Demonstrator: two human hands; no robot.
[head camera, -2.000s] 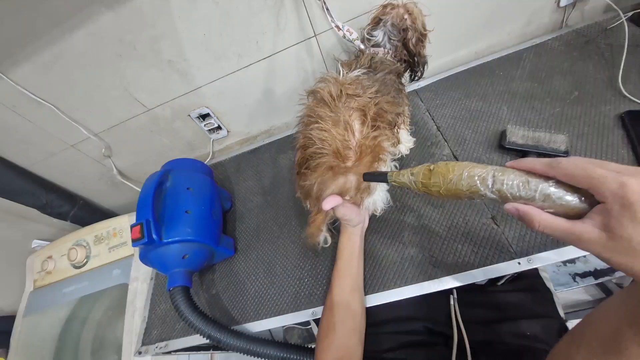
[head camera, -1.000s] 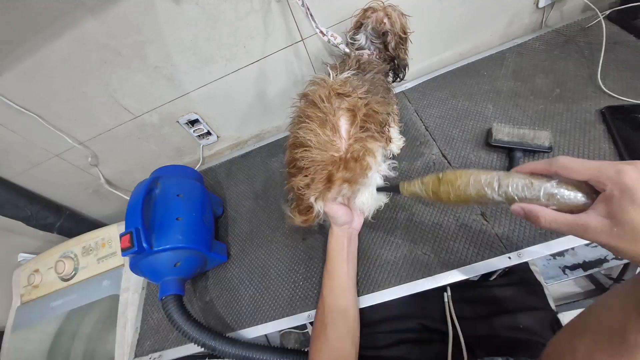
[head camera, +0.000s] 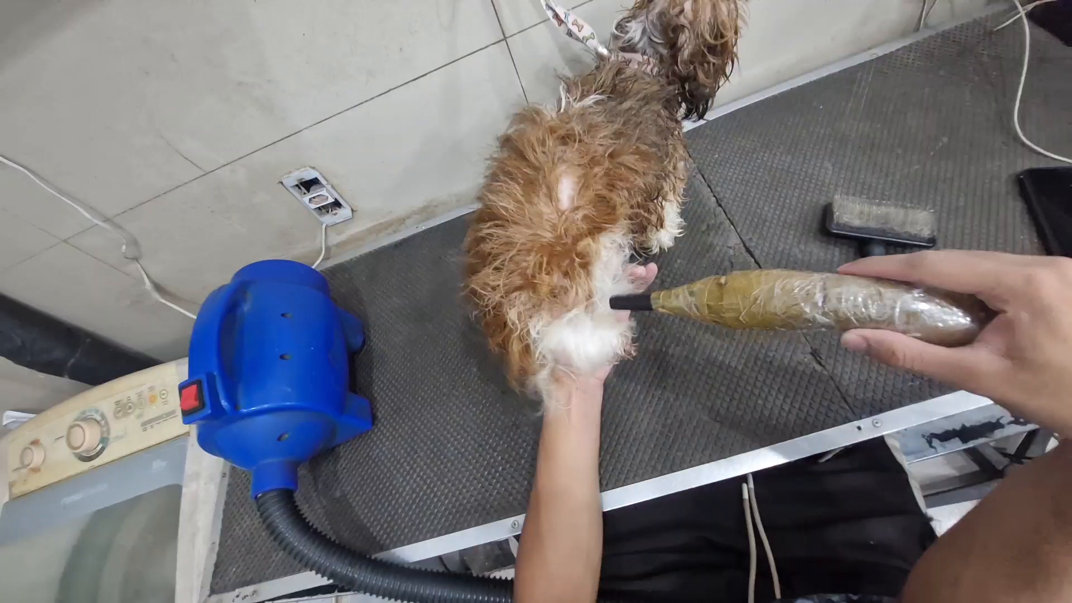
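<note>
A damp brown-and-white dog (head camera: 569, 209) stands on the ribbed black mat of a grooming table (head camera: 435, 402), its rear toward me and its head at the wall. My left hand (head camera: 607, 360) is at its white hind leg, partly hidden by fur, with fingertips showing on the leg's right side; whether the fingers grip is unclear. My right hand (head camera: 963, 310) holds a tape-wrapped dryer nozzle (head camera: 779, 301), its black tip close to the white fur. A blue pet dryer (head camera: 272, 368) with a red switch and a black corrugated hose stands at the table's left end.
A slicker brush (head camera: 883, 222) lies beyond my right hand. A patterned leash (head camera: 574, 25) runs up from the dog's neck. A wall socket (head camera: 316, 197) with a cord is behind the dryer. A washing machine (head camera: 92, 435) adjoins the table on the left. A white cable (head camera: 1020, 92) lies at far right.
My left hand has shifted from the dog's rear to its white hind leg. The nozzle tip has gone from the brown rear fur to the white leg fur.
</note>
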